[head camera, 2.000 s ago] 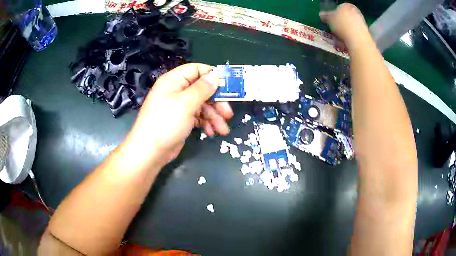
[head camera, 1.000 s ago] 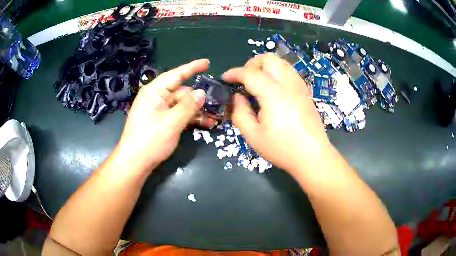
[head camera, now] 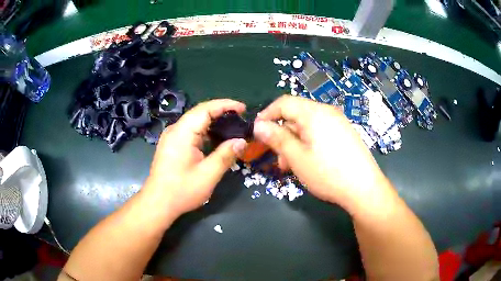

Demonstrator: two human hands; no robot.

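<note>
My left hand (head camera: 189,156) holds a black plastic frame (head camera: 229,127) between thumb and fingers in the middle of the view. My right hand (head camera: 310,140) is at the frame's right end, its thumb and fingertips closed on that edge. An orange-brown patch shows just below the frame, between the hands; I cannot tell what it is. Small white pieces (head camera: 283,189) lie on the bench top below and partly behind my hands.
A heap of black plastic frames (head camera: 134,110) lies at the left. A pile of blue circuit boards (head camera: 357,101) lies at the right. A white fan (head camera: 33,189) and a clear bottle (head camera: 27,71) stand at the far left. A white edge strip (head camera: 247,23) runs along the back.
My right hand has come from the back right to join my left hand. The blue and white board held two seconds ago no longer shows in my left hand; a black frame is there now.
</note>
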